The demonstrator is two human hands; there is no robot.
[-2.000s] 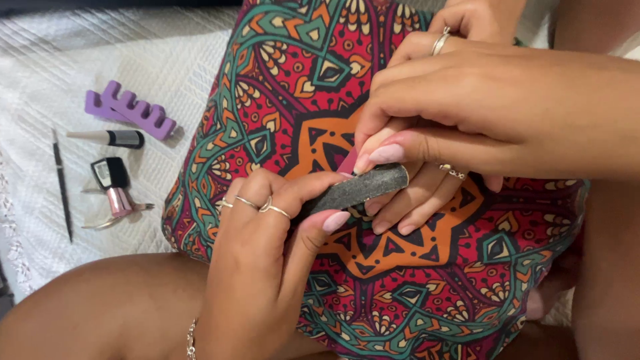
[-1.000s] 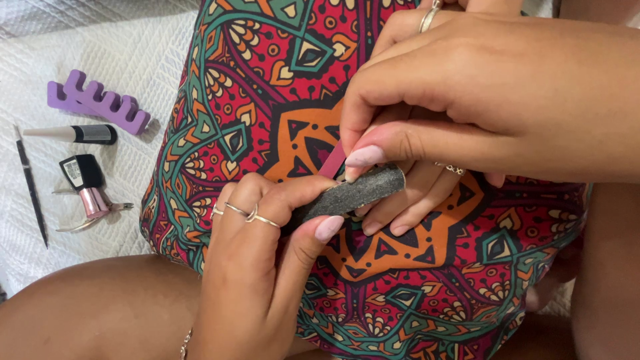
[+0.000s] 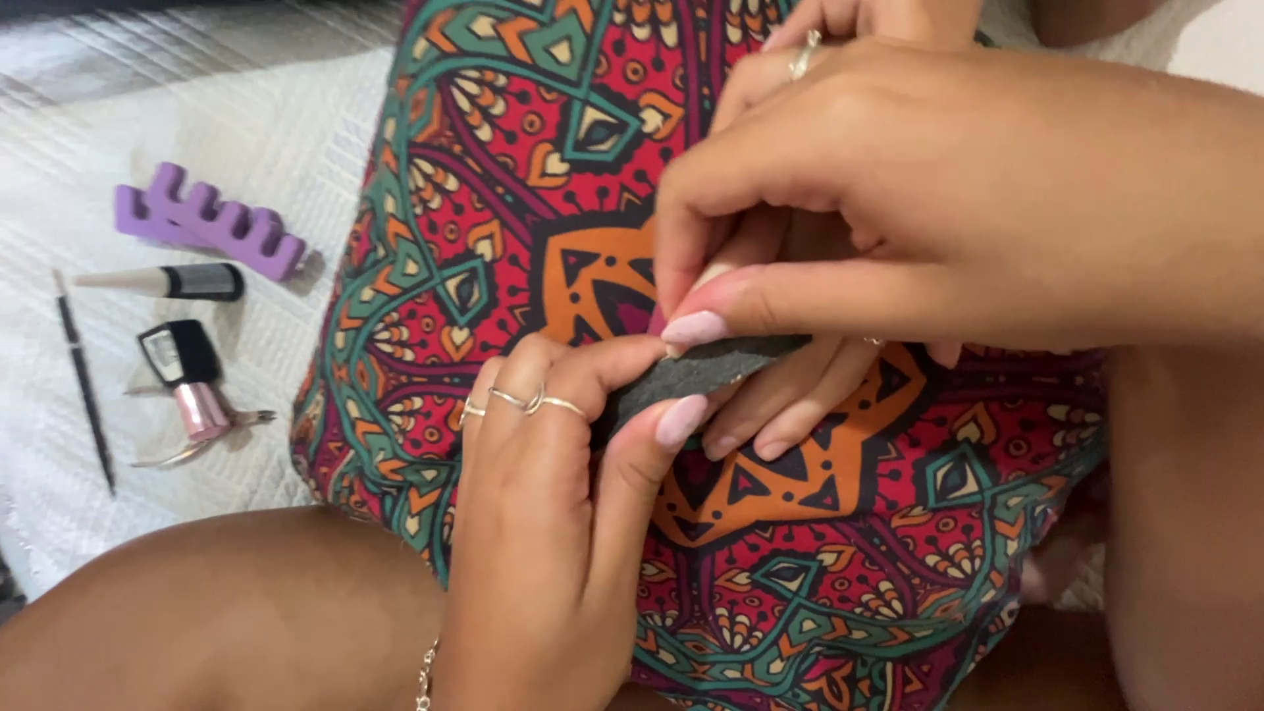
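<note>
My left hand (image 3: 553,494), with rings and a bracelet, comes from the bottom and grips a dark grey nail file (image 3: 706,375) between thumb and fingers. From the right edge, my right hand (image 3: 839,207) pinches a fingertip of another person's hand (image 3: 800,395) just above the file. That person's fingers lie on a patterned cushion (image 3: 780,583), partly hidden under my right hand. The file's far end is partly covered by the hands. A part of another hand (image 3: 918,20) shows at the top.
On the white quilted cover (image 3: 286,128) at left lie purple toe separators (image 3: 227,222), a bottle with a long pale cap (image 3: 163,281), a pink nail polish bottle (image 3: 188,380) beside a metal tool (image 3: 178,454), and a thin dark brush (image 3: 84,385). Bare legs (image 3: 237,612) flank the cushion.
The file is tilted differently in my left hand, with less of its far end showing than a second ago. My right hand still pinches the finger.
</note>
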